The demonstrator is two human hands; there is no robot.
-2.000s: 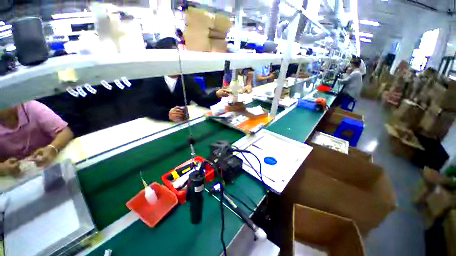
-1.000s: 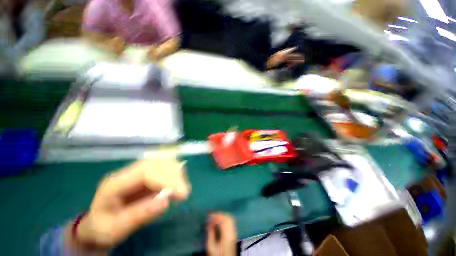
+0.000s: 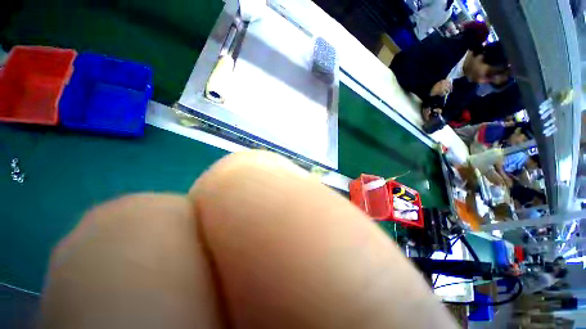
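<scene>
Bare skin of my fingers or hand [image 3: 276,238] fills the lower middle, very near the lens, as two rounded forms side by side. I cannot tell which hand it is, or whether both show; fingertips and any held thing are hidden. Behind it, the framed tray [image 3: 270,90] holds a pale-yellow-handled tool [image 3: 220,78] and a grey block [image 3: 324,56]. A joined red bin [image 3: 35,83] and blue bin [image 3: 106,96] sit at the left. Several small shiny parts [image 3: 17,171] lie on the green surface below them.
The view is tilted. A red parts bin [image 3: 371,197] and red tool bin [image 3: 405,204] stand right of the hand, by a black stand [image 3: 450,265] with cables. People sit across the line under the overhead shelf [image 3: 543,71]. An orange tray [image 3: 467,212] lies farther along.
The view has swung left and tilted. The two separate hands seen low over the bench have given way to large skin forms near the lens. The red and blue bins now show fully.
</scene>
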